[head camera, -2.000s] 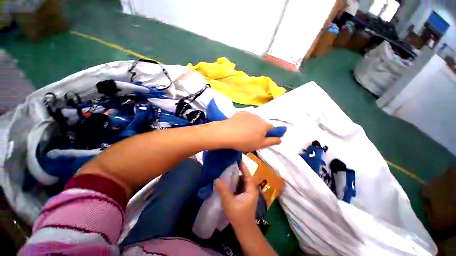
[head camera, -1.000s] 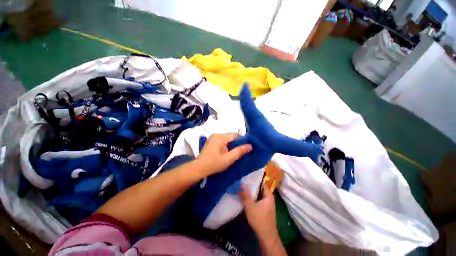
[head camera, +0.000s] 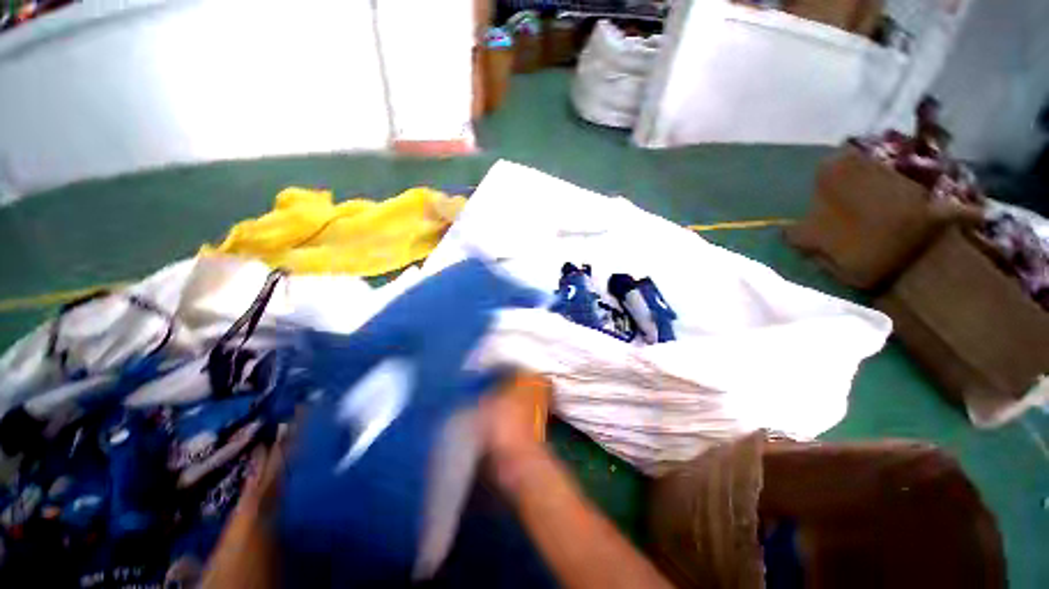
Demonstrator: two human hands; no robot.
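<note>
A blue whale-shaped plush bag is held up in front of me, blurred by motion. Its white eye mark faces me and its pale belly is on the right side. My right hand is at the bag's right edge, blurred; whether it also holds a small tool cannot be seen. My left hand is at the bag's left side, mostly hidden behind it, with its fingers out of sight. An orange-brown item shows just beyond my right hand.
A white sack heaped with blue bags is at left. A flatter white sack carries a few blue bags. Yellow sacking lies behind. An open brown carton is at lower right. Filled cartons stand further right.
The view has swung to the right, bringing the cartons into sight. The whale bag has turned from tail up to its eye side facing me, and my left hand has gone behind it.
</note>
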